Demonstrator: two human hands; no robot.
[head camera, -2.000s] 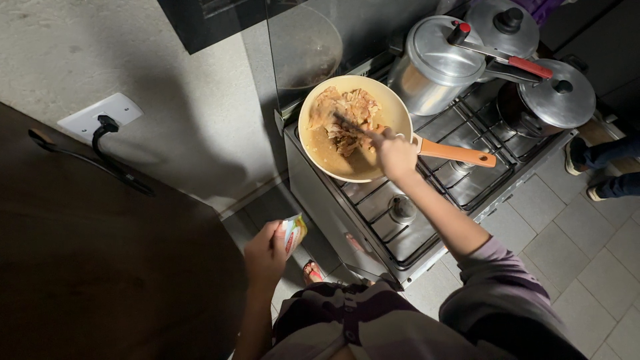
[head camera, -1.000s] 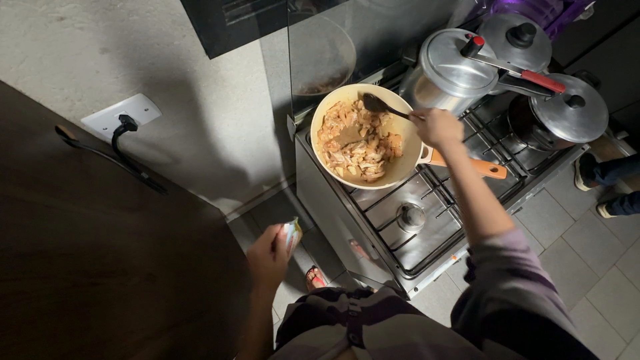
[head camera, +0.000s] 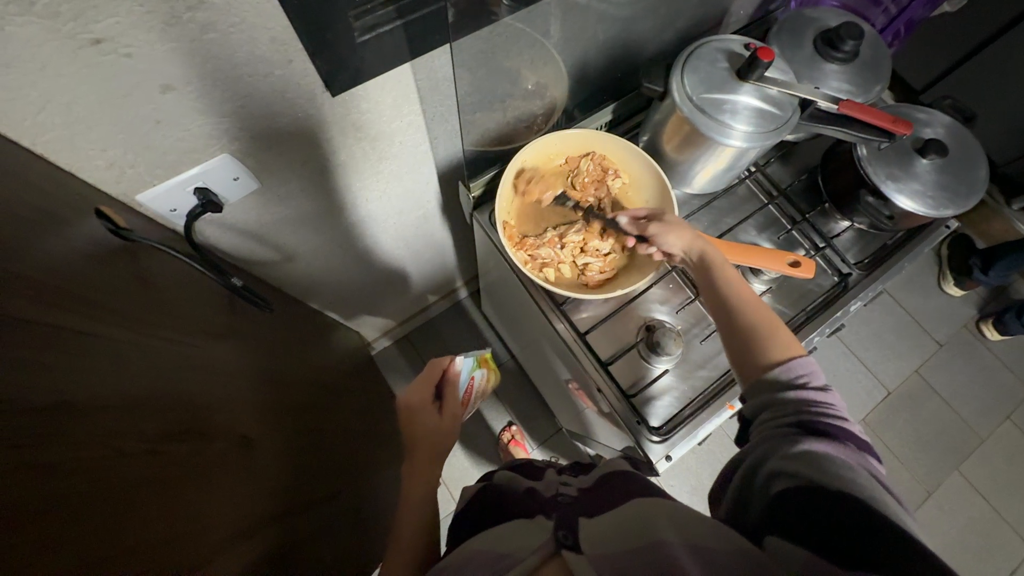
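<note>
My right hand (head camera: 658, 234) is closed around the handle of a dark spoon (head camera: 588, 212), whose blurred head is among cooked meat pieces (head camera: 576, 250) in brown sauce. They lie in a cream-coloured frying pan (head camera: 512, 172) with an orange handle (head camera: 760, 256), on the back left part of a gas stove (head camera: 661, 344). Down to the left, away from the stove, my left hand (head camera: 432, 408) grips a small printed packet (head camera: 478, 382). The packet's contents are hidden.
A tall pressure cooker (head camera: 720, 112) stands right of the pan, with a lidded pot (head camera: 836, 52) behind it and another lidded pot (head camera: 920, 164) farther right. A person's shoes (head camera: 956, 264) show at the right edge. A wall socket (head camera: 200, 190) and dark wooden panel (head camera: 200, 416) are left.
The spoon has moved from the pan's upper right side to its middle, with my right hand. The meat now lies in two main heaps. My left hand still holds the packet.
</note>
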